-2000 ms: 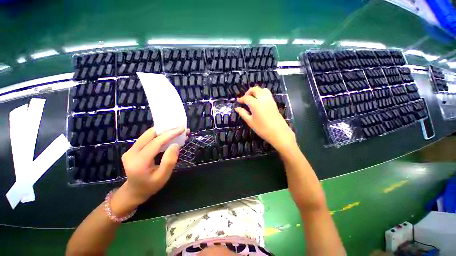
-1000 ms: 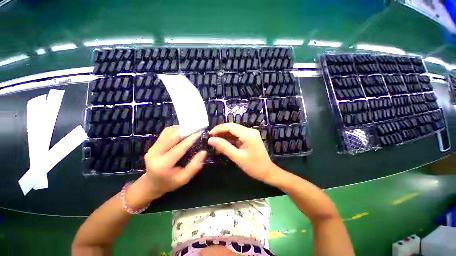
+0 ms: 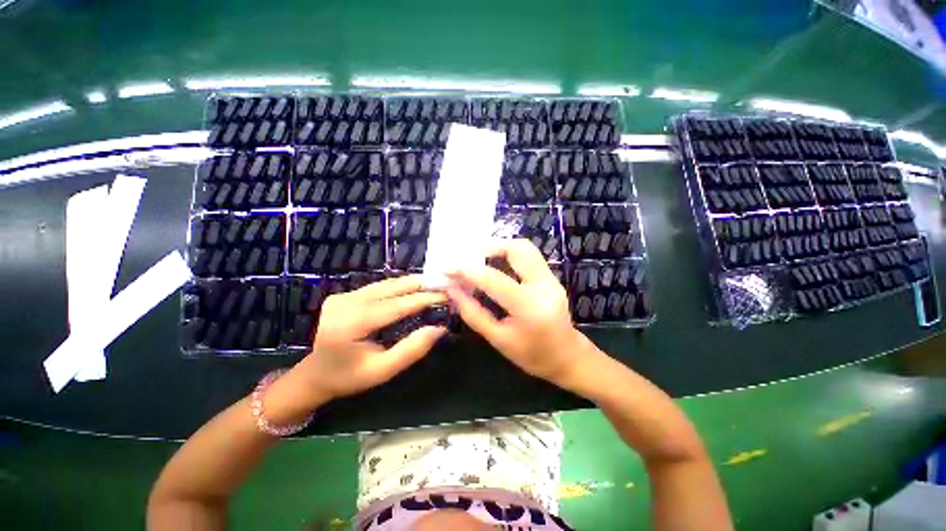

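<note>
A white strip stands out from my fingertips over the near tray. My left hand and my right hand meet at its lower end and both pinch it there. Any black part or adhesive piece at the fingertips is hidden or too small to tell. The near tray is a clear grid of compartments with black parts in slanted rows. My hands cover some of its front compartments. A shiny patch of a compartment shows just right of the strip.
Spare white strips lie crossed at the left on the dark bench. A second tray of black parts stands at the right, with one shiny pocket at its near-left corner. A flat pale-edged item is beside it.
My right hand has come from the tray to my left hand. The strip has swung from a leftward curve to nearly upright and sits further right. My fingertips now touch at its end.
</note>
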